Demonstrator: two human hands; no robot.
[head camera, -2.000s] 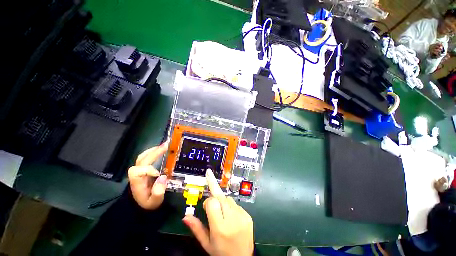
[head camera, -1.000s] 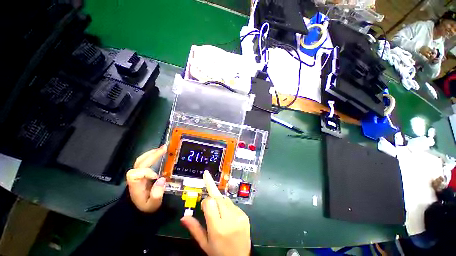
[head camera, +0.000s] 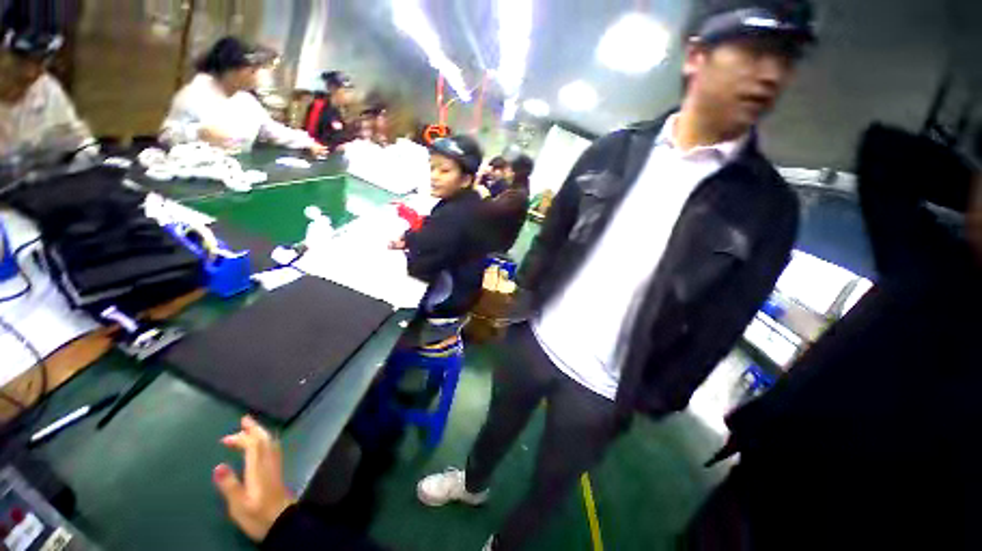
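The head view has turned right. My right hand (head camera: 258, 479) is at the lower left over the green bench, fingers apart and holding nothing visible. It is near the front corner of the flat black foam sheet (head camera: 285, 344). Only a corner of the clear test jig (head camera: 27, 522) shows at the bottom left edge, with its red caps. The thermostat unit in the jig is out of the picture. My left hand is not in view.
A pen (head camera: 61, 424) and a thin dark stick lie left of the sheet, near a blue tape holder (head camera: 226, 272). A person in a dark jacket (head camera: 657, 248) stands right of the bench. Seated workers and a blue stool (head camera: 431, 387) are beyond. A large dark shape fills the right edge.
The view has swung from the jig to the right and up, towards the standing person. My right hand has left the thermostat panel, and my left hand has gone out of view.
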